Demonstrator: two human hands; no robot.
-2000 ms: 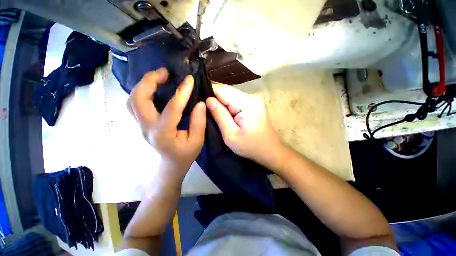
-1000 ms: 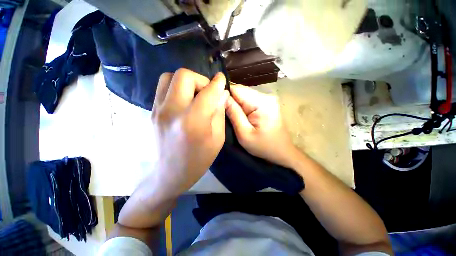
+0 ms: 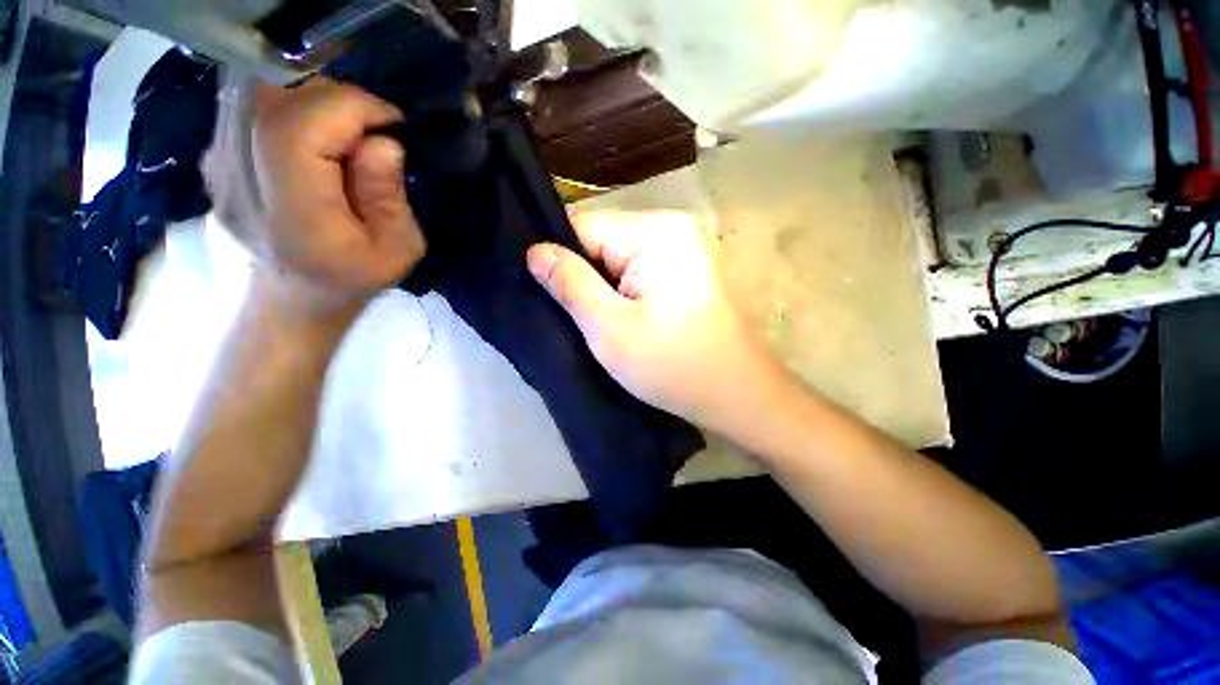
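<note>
The black fabric piece (image 3: 515, 288) runs from under the sewing machine head (image 3: 803, 60) down over the table's front edge. My left hand (image 3: 321, 187) is curled in a fist at the upper left and grips the fabric's left part. My right hand (image 3: 656, 301) pinches the fabric's right edge between thumb and fingers, just in front of the dark brown block (image 3: 609, 121). The presser foot area (image 3: 535, 67) is small and blurred, and the needle cannot be made out.
Loose black pieces (image 3: 154, 167) lie at the upper left. A black stack (image 3: 114, 535) at lower left is partly behind my left forearm. A red-handled tool (image 3: 1195, 107) and a black cord (image 3: 1057, 228) are at right. A pale-rimmed container (image 3: 1090, 368) sits below the table (image 3: 816, 308).
My left hand has moved left and up, away from my right hand, and is now a fist. The fabric's wide left part is now bunched up. My right hand has shifted slightly left.
</note>
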